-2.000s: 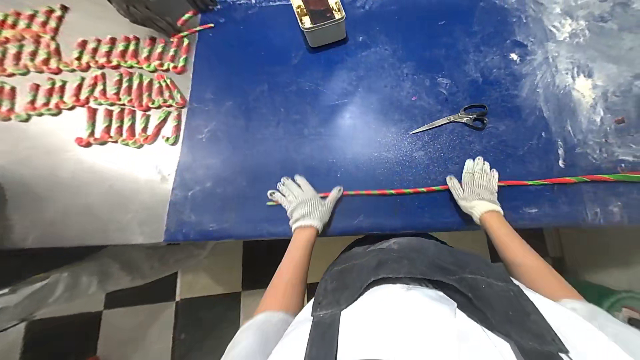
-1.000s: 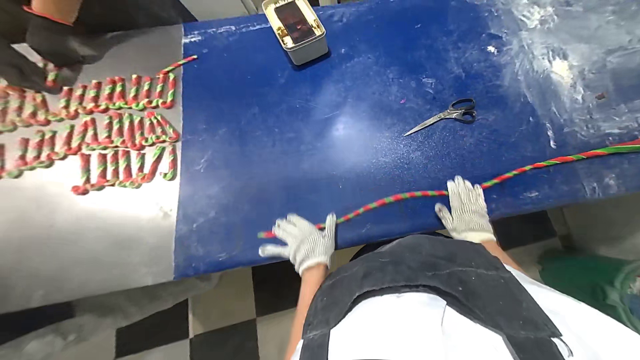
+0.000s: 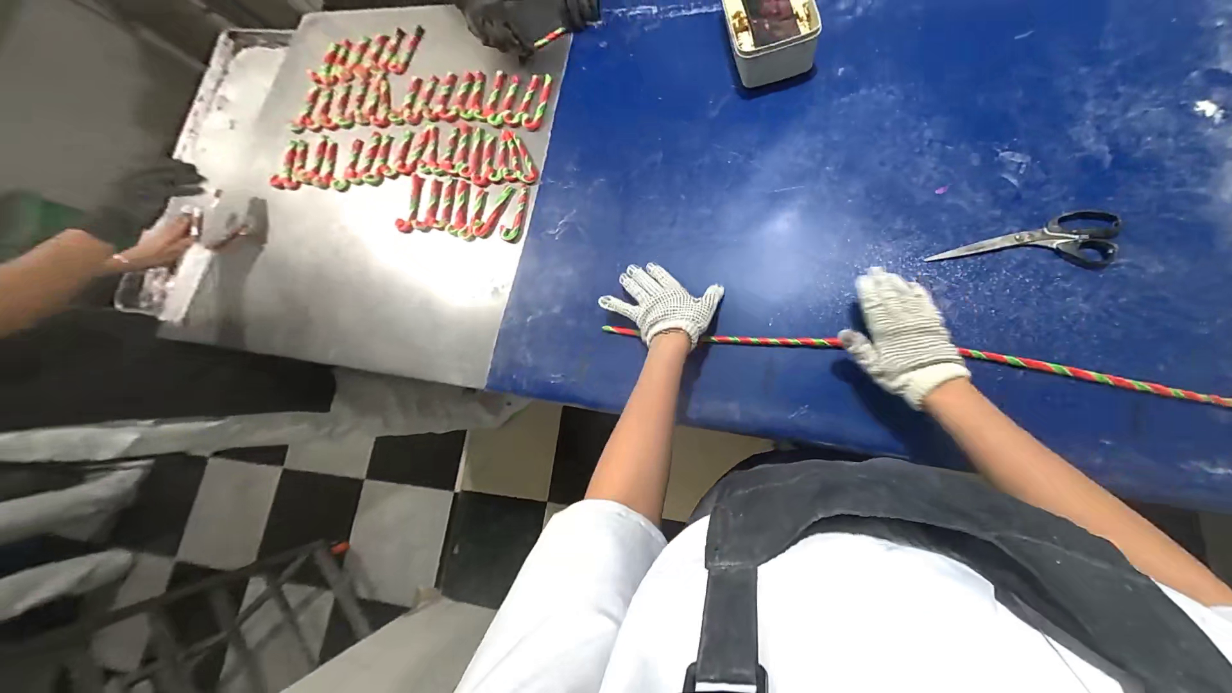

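A thin red and green striped candy rope [image 3: 1059,369] runs along the near part of the blue tabletop [image 3: 674,192] and off the right edge of view. My left hand [image 3: 666,306], in a white knit glove, lies palm down over the rope near its left end, fingers spread. My right hand [image 3: 900,332], gloved alike, is flat over the rope farther right, its fingers extended and close together. Neither hand closes around the rope. Black-handled scissors [image 3: 1049,239] lie beyond my right hand.
Rows of striped candy canes [image 3: 462,154] lie on a metal surface [image 3: 385,279] at left. A person's dark-gloved hand [image 3: 515,24] holds a striped piece at the top. Another person's bare hand [image 3: 164,243] is over a tray [image 3: 217,91]. An open tin [image 3: 778,58] stands at the far edge.
The rope, curved one second ago, now lies nearly straight between and beyond my hands. The view has swung left, bringing a bare hand and a tray into sight.
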